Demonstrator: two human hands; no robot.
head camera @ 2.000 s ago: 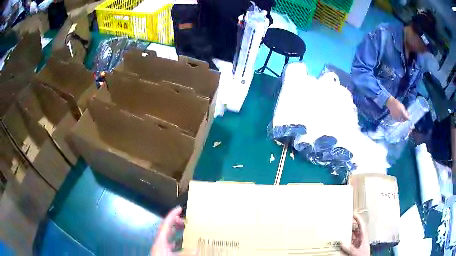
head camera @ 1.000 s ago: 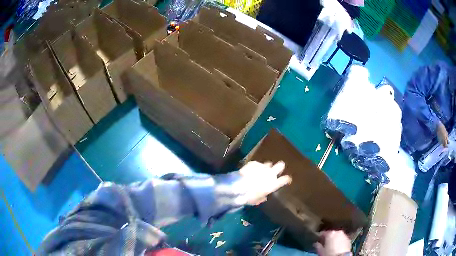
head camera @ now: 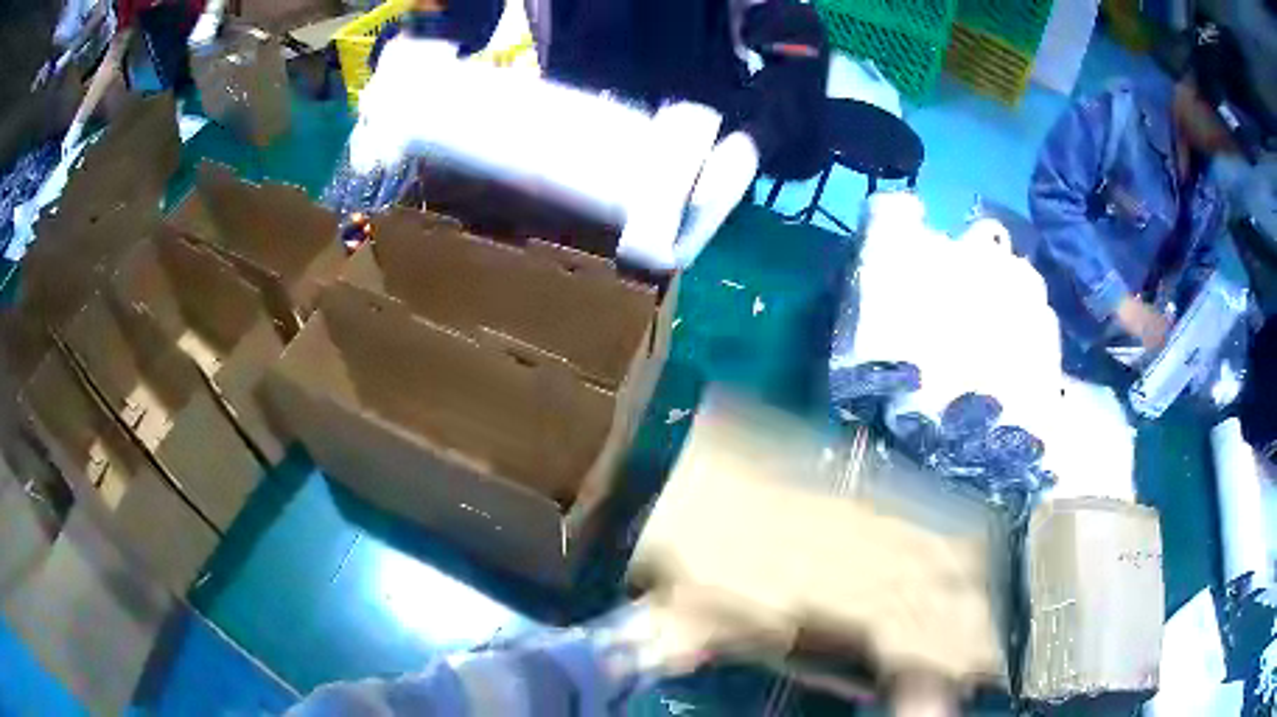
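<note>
A brown carton (head camera: 840,546), blurred by motion, is in front of me at the lower middle, its pale face turned up. My left hand (head camera: 672,630) is blurred and holds its left lower edge. My right hand (head camera: 924,692) is at its lower right edge, blurred and cut off by the picture's bottom; its fingers are hidden. Open brown boxes (head camera: 434,434) stand close together left of the carton.
More open boxes (head camera: 112,406) stand at far left. A closed carton (head camera: 1095,602) stands right of the held one. Bagged white rolls (head camera: 966,322) lie beyond. More white rolls (head camera: 518,133) are over the back boxes. A person (head camera: 1134,210) handles a clear bag at right. A stool (head camera: 871,140) stands behind.
The carton has turned from its open brown inside to its pale outer face. My left hand has moved down to its edge. White rolls now show over the back boxes.
</note>
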